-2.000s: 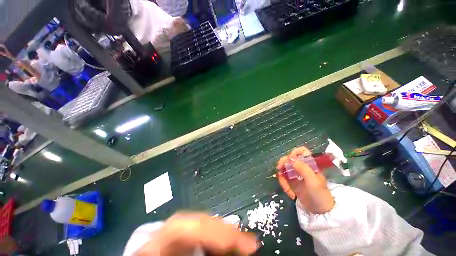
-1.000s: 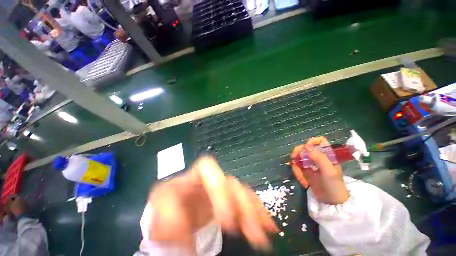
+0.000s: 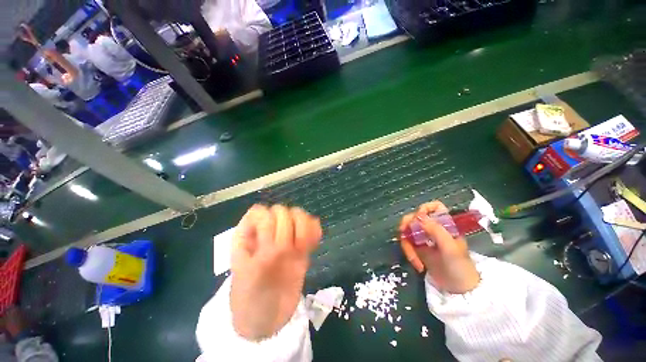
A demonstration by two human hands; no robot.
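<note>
My right hand (image 3: 440,244) is closed around a syringe (image 3: 469,222) of red fluid, its thin tip pointing left over the ribbed dark plate (image 3: 368,194). White tissue (image 3: 484,210) is wrapped at the syringe's rear, where a green end and hose lead off to the right. My left hand (image 3: 273,265) is raised over the plate's left edge with its fingers curled, slightly blurred; I cannot tell whether it holds anything. A loose pile of small white pieces (image 3: 377,295) lies between my hands, with a crumpled white tissue (image 3: 325,304) at its left.
A white paper sheet (image 3: 223,251) lies partly behind my left hand. A bottle (image 3: 113,266) stands in a blue holder (image 3: 145,283) at left. The blue dispenser (image 3: 588,219), carrying an adhesive tube (image 3: 598,148), is at right. A pale edge strip (image 3: 397,138) crosses behind the plate. Black trays (image 3: 301,53) and people are beyond.
My left hand has moved up and left, away from the white pieces, and its fingers have curled in. The crumpled tissue is uncovered. My right hand still holds the syringe. The view has shifted.
</note>
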